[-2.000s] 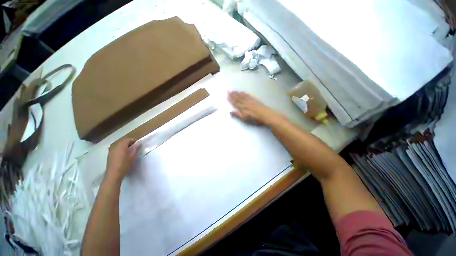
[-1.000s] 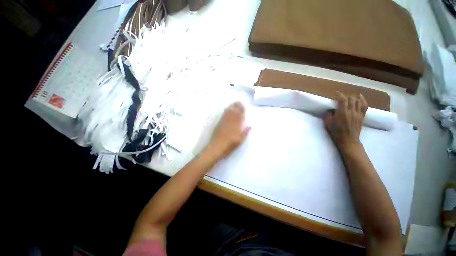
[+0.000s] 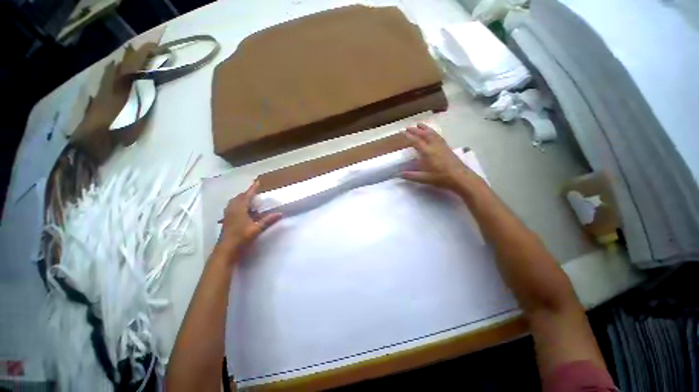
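Note:
A large white sheet lies over a brown panel, which shows as a strip beyond the sheet's rolled-back far edge. My left hand is at the left end of that rolled edge, fingers on the panel's left corner and thumb on the white sheet. My right hand is at the right end, its fingertips on the panel's right corner and its thumb on the white roll. Whether either hand pinches the material cannot be told for certain. A dark line runs along the sheet's near edge.
A stack of brown panels stands behind the work. A heap of white strips lies left, brown offcuts far left. Folded white cloth, scraps, a glue bottle and a stack of white panels are right.
My left hand has moved from the sheet's left side up to the rolled edge's left end. My right hand has moved out to the right corner. The camera view has turned.

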